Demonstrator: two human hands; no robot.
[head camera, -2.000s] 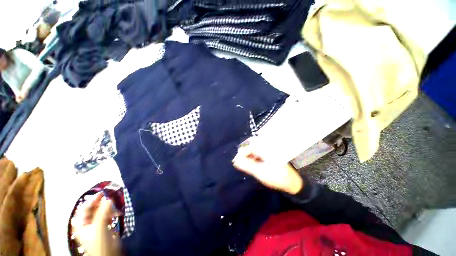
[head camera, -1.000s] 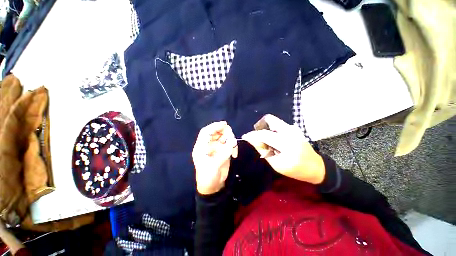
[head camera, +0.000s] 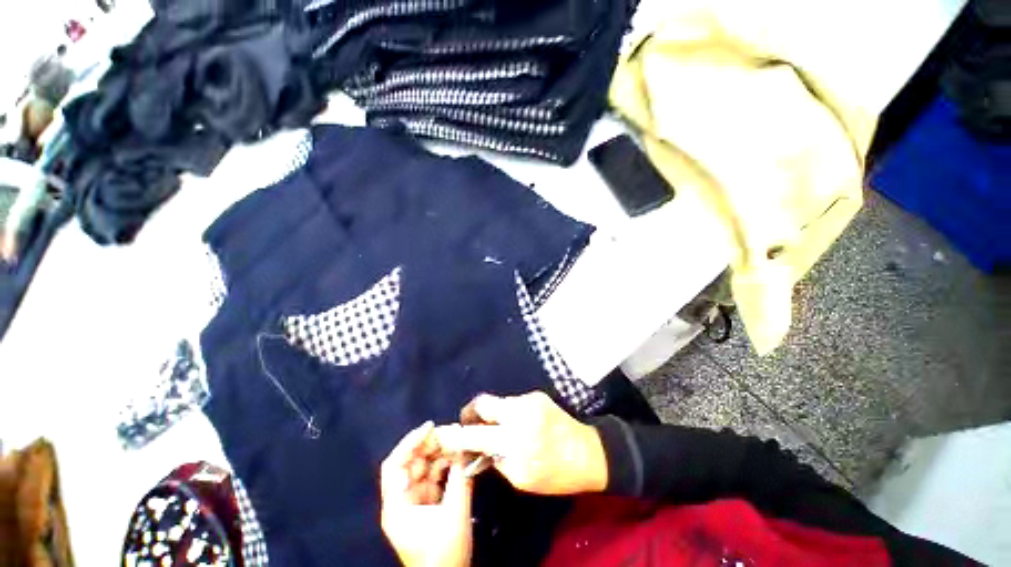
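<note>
A navy padded vest (head camera: 333, 210) lies spread on the white table, with a checked neckline patch (head camera: 353, 323) and checked edges. A pale thread (head camera: 283, 388) lies loose on it. My left hand (head camera: 427, 498) and my right hand (head camera: 538, 443) meet over the lower part of the vest, fingertips close together. A small pale glint shows between the fingers; whether it is a needle or a button I cannot tell. A dark red round dish (head camera: 222, 498) with white pieces sits left of the vest, cut off by the lower edge.
A crumpled patterned packet (head camera: 164, 397) lies above the dish. Brown garments (head camera: 36, 504) are at lower left. Dark garments (head camera: 222, 78) and a folded checked stack (head camera: 488, 83) lie at the back. A black phone (head camera: 630, 175) and beige cloth (head camera: 754, 155) are at right.
My left hand has left the dish and come beside my right hand over the vest. The hands stay together while the view has tilted up, bringing the folded stack back into view.
</note>
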